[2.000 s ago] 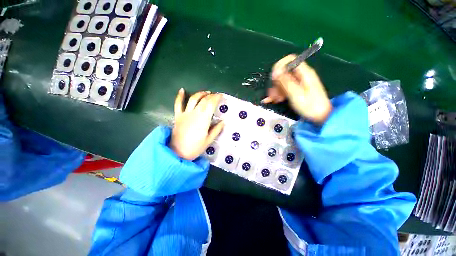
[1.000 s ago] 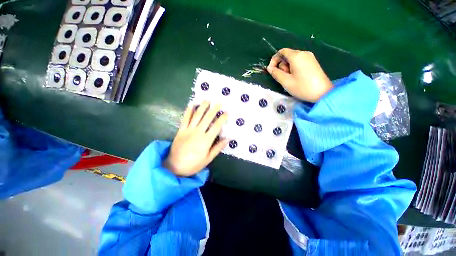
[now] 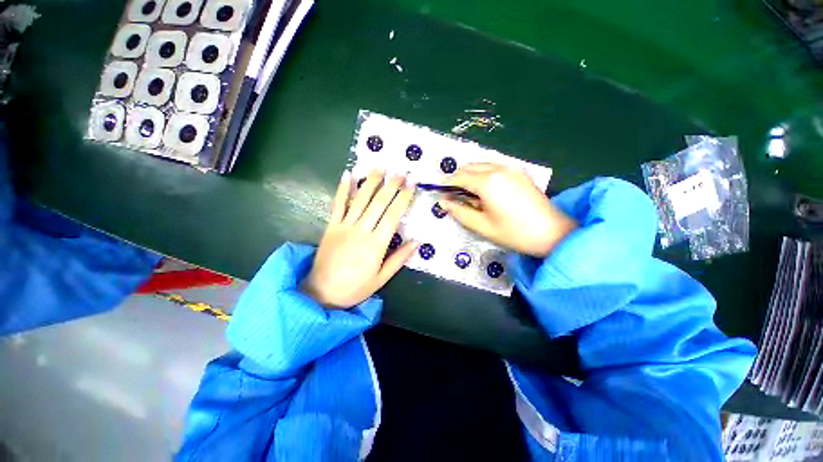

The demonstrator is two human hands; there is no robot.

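A white part sheet [image 3: 469, 271] with rows of dark round centre discs lies slightly tilted on the dark green bench in front of me. My left hand [image 3: 355, 244] lies flat on the left part of the sheet, fingers spread, and covers some discs. My right hand [image 3: 507, 206] is over the right part of the sheet and holds a slim black tool [image 3: 447, 189] between its fingers. The tool's tip points left, close to my left fingertips. My right hand hides several discs.
A stack of sheets [image 3: 155, 86] with pale pads lies at upper left. Loose slivers [image 3: 478, 119] lie beyond the sheet. A clear plastic bag [image 3: 699, 197] is at right, with a second stack [image 3: 792, 325] beyond it. A person's blue sleeve [image 3: 68, 262] shows at left.
My right hand has moved from the slivers beyond the sheet down and left onto the sheet, with the tool. My left hand has moved slightly up. The sheet lies higher than two seconds ago.
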